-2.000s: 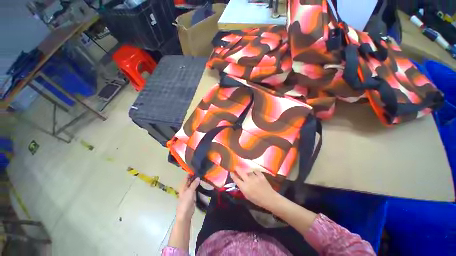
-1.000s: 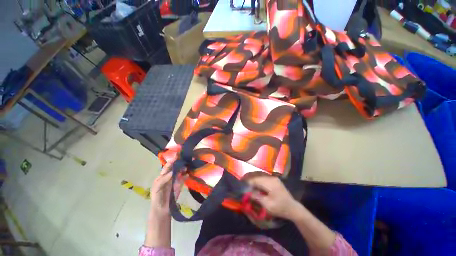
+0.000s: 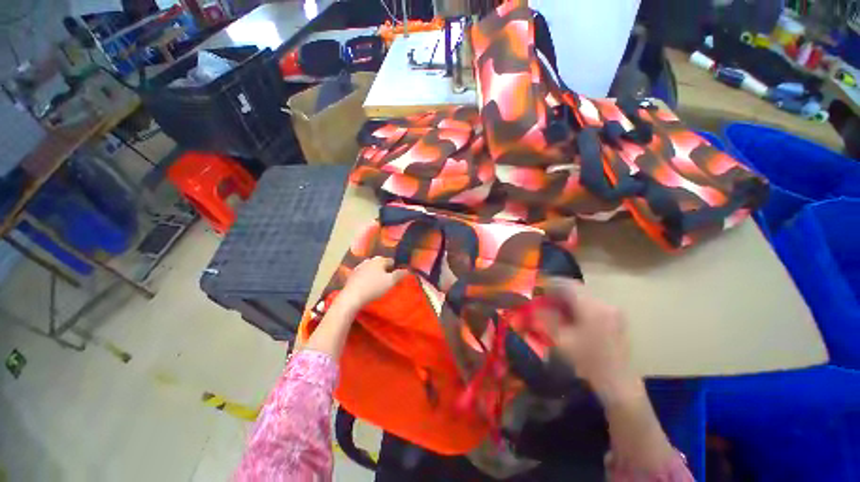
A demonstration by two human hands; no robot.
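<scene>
The tote bag [image 3: 500, 243], with a wavy brown, orange, pink and white print, lies at the near table edge and over the lap. Its mouth is open, showing the plain orange lining [image 3: 401, 367]. My left hand [image 3: 370, 284] grips the bag's rim on the far side of the lining. My right hand [image 3: 587, 331] is blurred at the bag's right side; a blurred red strip [image 3: 490, 362] hangs beside it. Whether it holds the strip, a tool or the bag is unclear. A black strap [image 3: 351, 438] loops below the lining.
A pile of printed bags [image 3: 528, 151] lies across the far side of the tan table [image 3: 698, 311]. Blue bins [image 3: 783, 405] stand at the right. A dark grey crate [image 3: 278, 226], red stool [image 3: 212, 188] and cardboard box [image 3: 325, 122] stand at the left.
The bag's mouth has been opened and the orange lining turned into view. My left hand has moved up and forward onto the rim. My right hand has moved up and right.
</scene>
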